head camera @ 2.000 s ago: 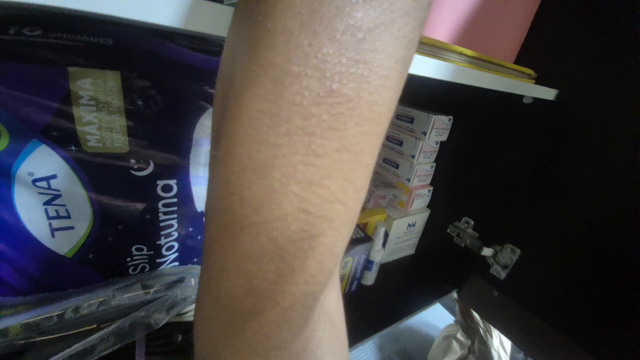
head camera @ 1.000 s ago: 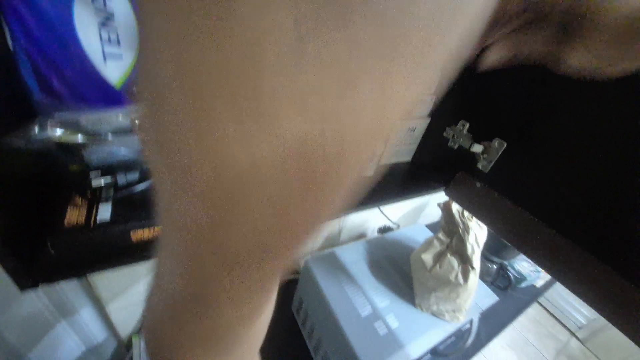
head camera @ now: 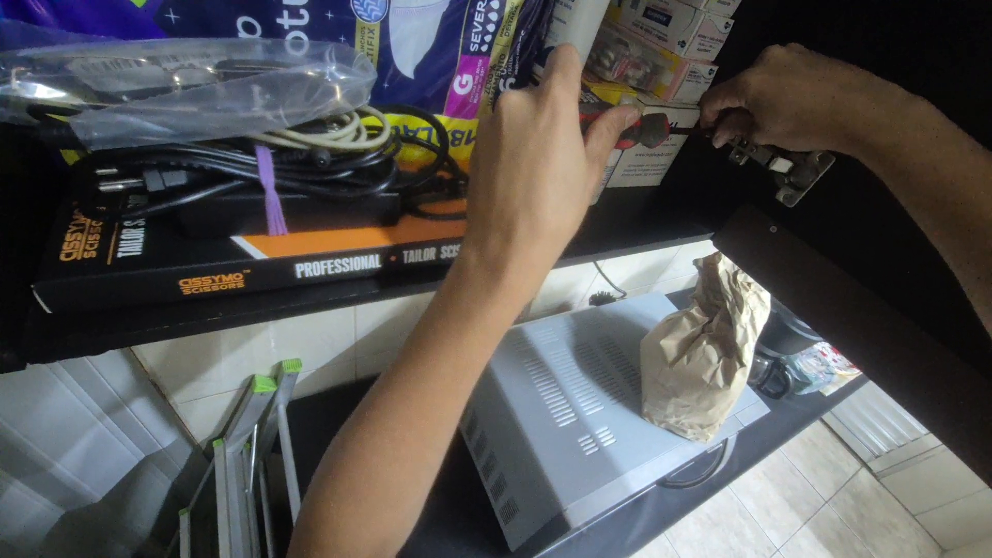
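Note:
My left hand (head camera: 539,147) grips a screwdriver with a red and black handle (head camera: 652,130), its shaft pointing right. My right hand (head camera: 798,101) is curled at the shaft's far end, beside a metal cabinet hinge (head camera: 806,177) on the dark door. Its fingers hide the screwdriver's tip, and whether they pinch the shaft, the hinge or a small part cannot be told. Stacked small boxes (head camera: 682,31) stand on the shelf behind the screwdriver.
The dark shelf (head camera: 155,325) holds a scissors box (head camera: 333,267), coiled cables (head camera: 310,167), a clear plastic bag (head camera: 232,93) and a purple diaper pack (head camera: 418,46). Below are a grey metal-cased appliance (head camera: 573,387) with a crumpled paper bag (head camera: 690,356) on it, and a folded ladder (head camera: 252,434).
The view has shifted strongly. The forearm that filled the middle now reaches up from below, with my left hand and the screwdriver in sight. My right hand has come lower, to the hinge.

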